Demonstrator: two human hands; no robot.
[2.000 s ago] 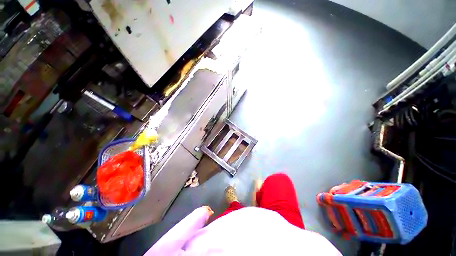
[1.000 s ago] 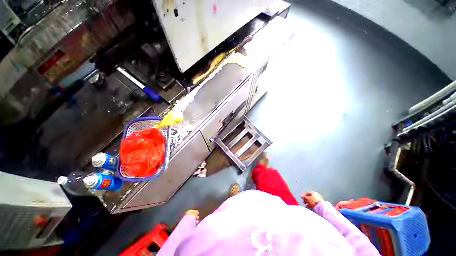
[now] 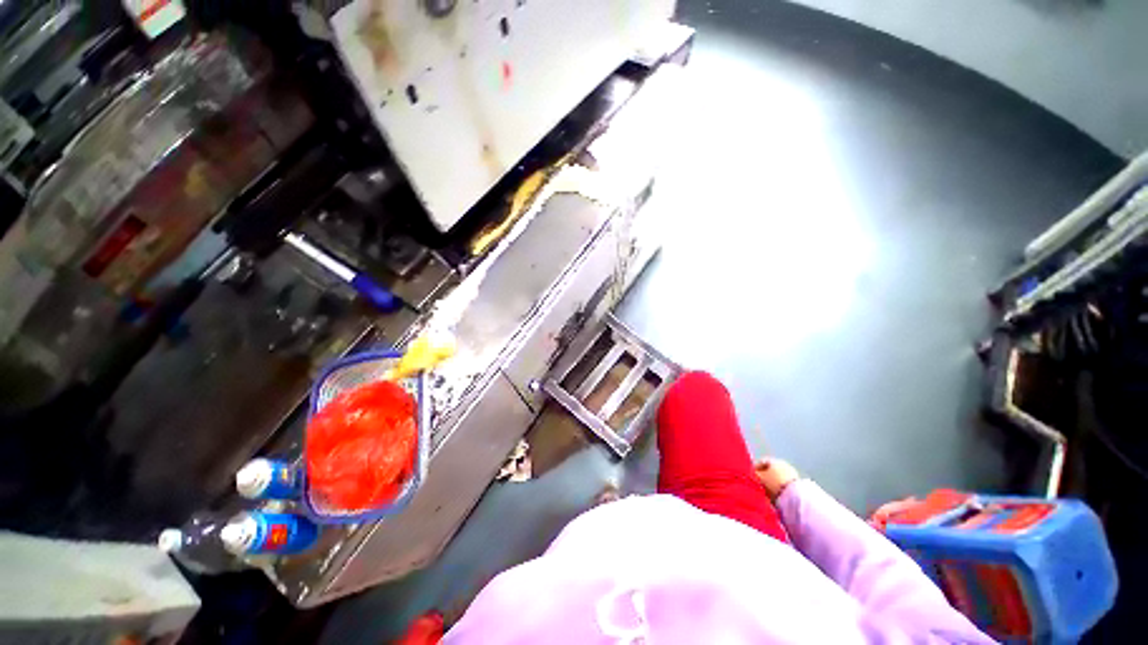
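My right hand (image 3: 774, 476) is small at the end of a pale pink sleeve, beside my raised red-trousered leg; its fingers look curled, but I cannot tell whether they hold anything. My left hand is not in view. In front of me a low metal stool (image 3: 613, 387) stands against the machine base. A blue-rimmed basket with a red plastic bag (image 3: 361, 446) inside sits on the machine bed, with a yellow cloth-like item (image 3: 426, 354) at its edge.
Blue spray cans with white tops (image 3: 280, 533) stand beside the basket. A blue-handled rod (image 3: 340, 270) lies behind it. A blue and red plastic stool-like object (image 3: 1007, 554) is at the right, near white pipes (image 3: 1089, 227). A white panel (image 3: 485, 95) overhangs the bed.
My left hand has gone out of view. My right hand is a little higher and closer to my leg. My red-trousered leg is raised further forward beside the metal stool. The view has shifted.
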